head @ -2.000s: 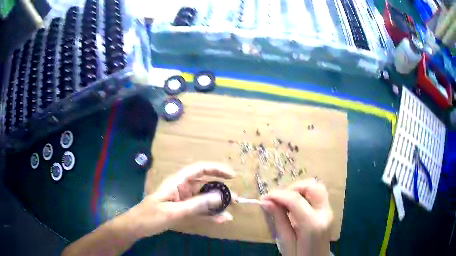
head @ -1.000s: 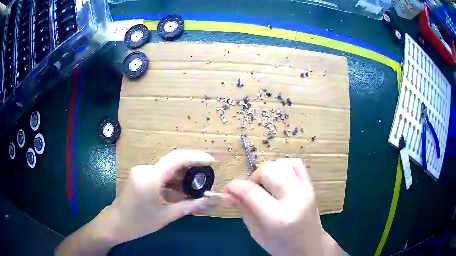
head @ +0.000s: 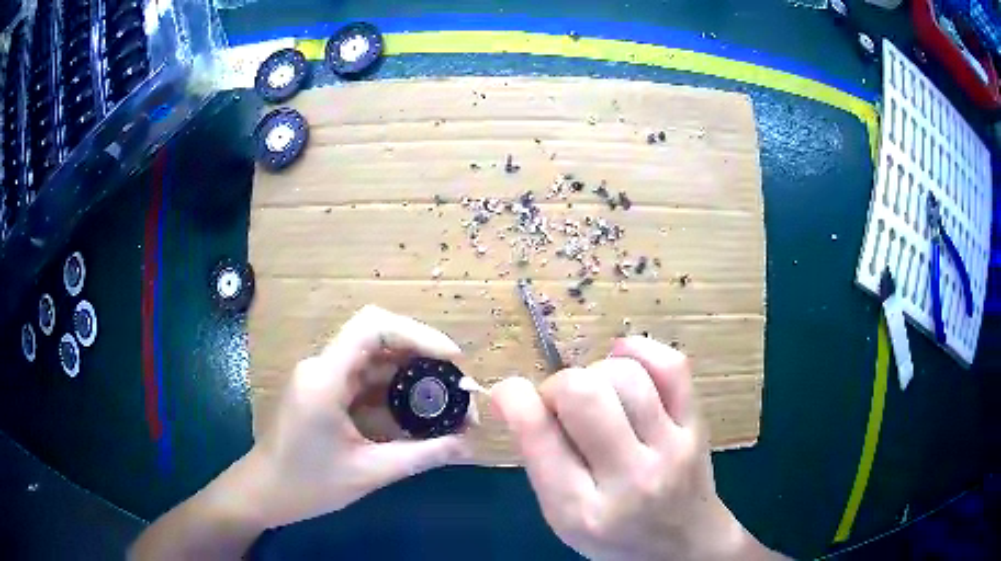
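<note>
My left hand (head: pixel 329 422) holds a wheel (head: pixel 429 397) with a black tyre, a ring of pale dots and a silvery centre, its face turned up. My right hand (head: pixel 615 438) pinches a cotton swab (head: pixel 472 385), whose white tip is at the right edge of the wheel's black rim. Metal tweezers (head: pixel 538 323) stick out beyond the right hand's fingers, pointing up and left; their rear end is hidden by the hand. Both hands are over the near part of the cardboard sheet (head: pixel 362 247). Dark and pale debris (head: pixel 538 225) is scattered mid-sheet.
Several black wheels (head: pixel 281 139) lie at the cardboard's left and upper-left edge. Pale discs (head: pixel 75 274) lie far left. Clear trays (head: pixel 110 99) of black wheels stand upper left. At right are a white slotted board (head: pixel 911 164), blue-handled nippers (head: pixel 953 263), a pale-handled blade (head: pixel 898 329) and a red bin (head: pixel 953 55).
The view has tilted down towards the cardboard. The wheel's face has turned upward, showing its dots, and the swab tip has moved from its lower edge to its right edge.
</note>
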